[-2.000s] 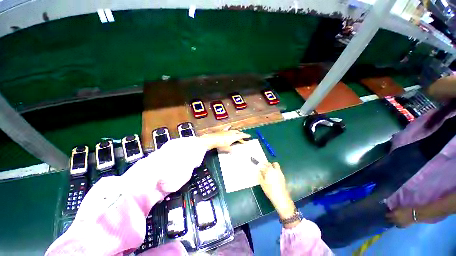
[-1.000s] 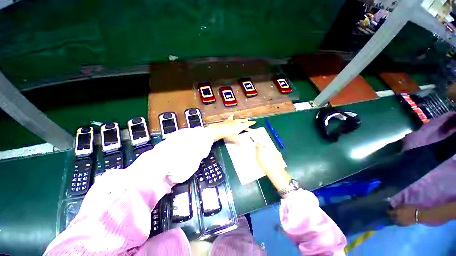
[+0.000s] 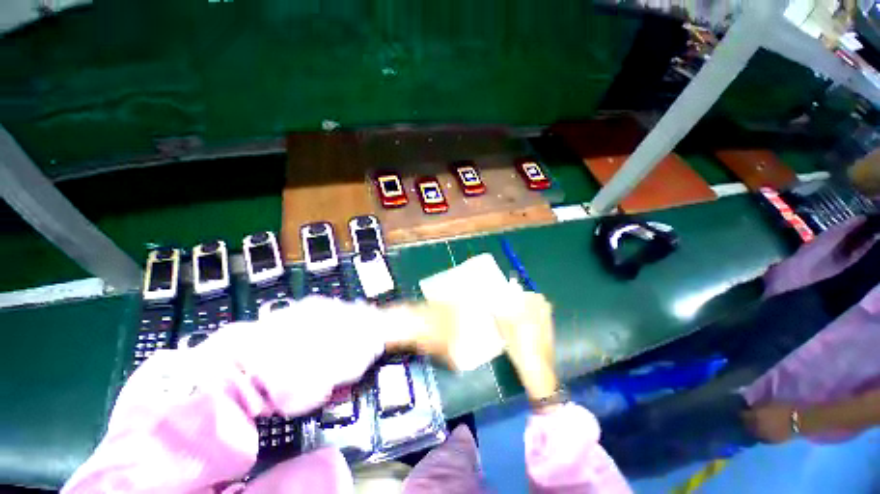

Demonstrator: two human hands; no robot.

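The white paper (image 3: 473, 280) lies on the green bench right of the clear tray (image 3: 429, 425). My left hand (image 3: 431, 328) is blurred at the paper's left edge; its fingers and any hold are unclear. My right hand (image 3: 526, 323) is over the paper's right side, fingers bent; whether it holds anything is unclear. Several open flip phones (image 3: 210, 267) stand in a row, screen halves up, partly hidden by my left sleeve. A small white piece (image 3: 374, 275) lies below the rightmost screen. More phones (image 3: 394, 386) lie in the tray's near part.
A blue pen (image 3: 516, 262) lies beside the paper. Several red phones (image 3: 431, 195) lie on the brown board (image 3: 323, 198). A black curved object (image 3: 632, 246) is further right. A grey post (image 3: 675, 116) rises behind. Another person's arm (image 3: 820, 421) is at the right edge.
My left hand has moved down from the paper's top to its lower left. The small white piece now shows beside my sleeve. The dark-tipped thing seen earlier at my right fingers is not distinguishable now.
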